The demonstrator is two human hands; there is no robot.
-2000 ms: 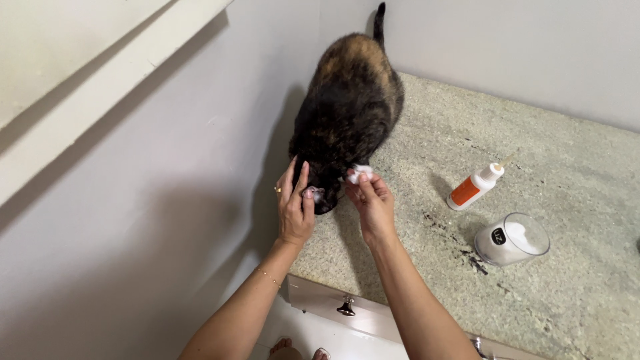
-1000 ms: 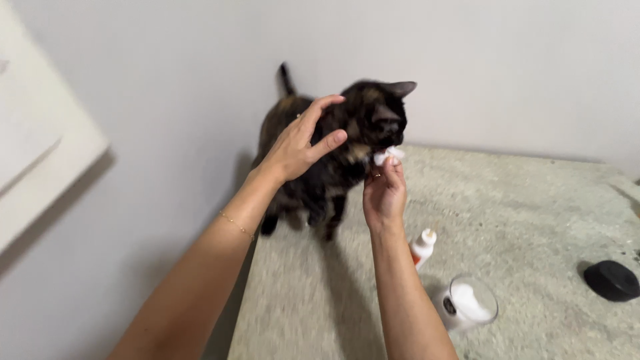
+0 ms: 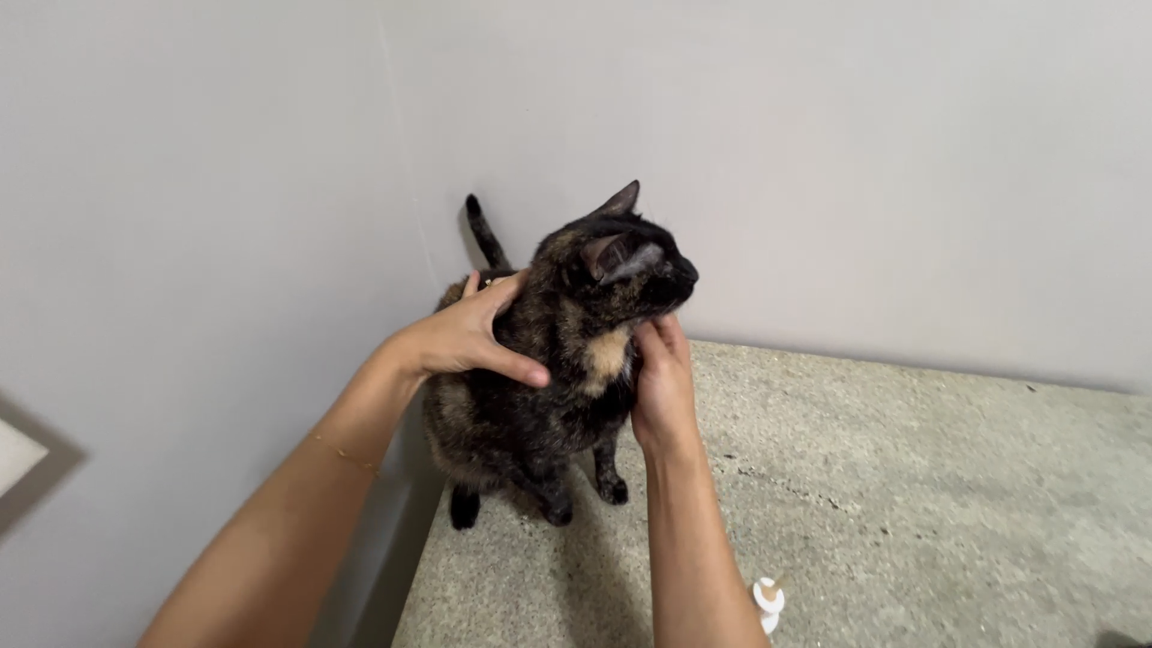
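A tortoiseshell cat (image 3: 540, 387) sits upright in the corner of the stone countertop (image 3: 900, 486), its head turned to the right. Across its shoulder and back lies my left hand (image 3: 477, 333), thumb spread from the fingers. Under the cat's chin is my right hand (image 3: 664, 378), its fingertips partly hidden by the fur; whether the white cotton is still in it cannot be told. At the bottom, beside my right forearm, shows the white tip of a bottle (image 3: 769, 598).
Grey walls meet behind the cat. The counter's left edge runs close by its hind paw. A white corner (image 3: 16, 454) juts in at the far left, and a dark object (image 3: 1116, 639) barely shows at the bottom right.
The cat has gone from head down to sitting up, its head now turned right. My left hand has moved from its head to its shoulder. The white cotton seen earlier is out of sight. The view has shifted.
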